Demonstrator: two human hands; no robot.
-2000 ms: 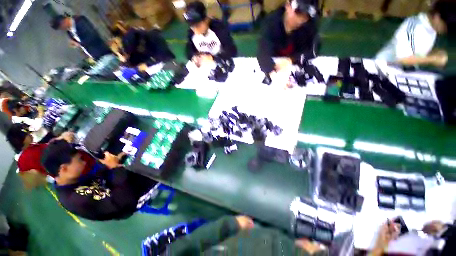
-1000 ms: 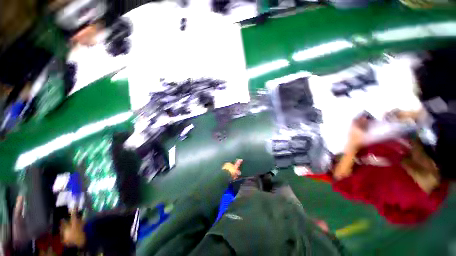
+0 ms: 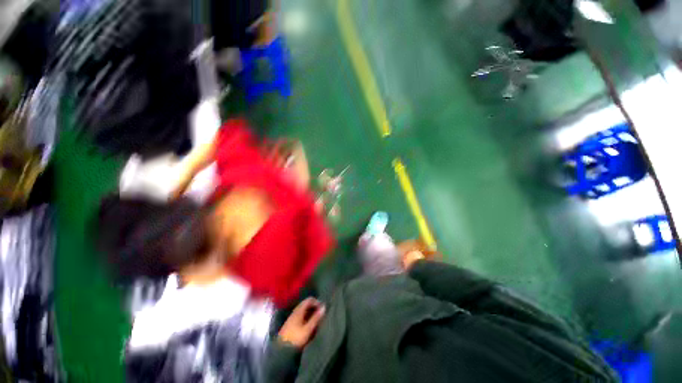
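Observation:
The frame is strongly blurred. My left hand point(image 3: 303, 323) is at the lower middle beside my dark green jacket, with its fingers partly bent; no held object can be made out. My right hand point(image 3: 413, 254) is small and partly covered by its sleeve, at the end of my outstretched arm; its fingers and any hold are unclear. A pinkish-grey shape point(image 3: 380, 253) with a light blue tip shows just left of my right hand, perhaps footwear; contact with the hand cannot be told. Nearest in front is the green floor point(image 3: 464, 187).
A person in red point(image 3: 277, 224) sits close on the left, beside blurred black and white items on a bench. A yellow line point(image 3: 410, 198) runs along the floor. Blue stools point(image 3: 606, 163) stand at the right by another bench; one more blue stool point(image 3: 265, 69) is at the upper left.
The view has swung right, from the green bench with parts to the floor aisle. The person in red now appears on the left. My hands now show against the floor and my jacket.

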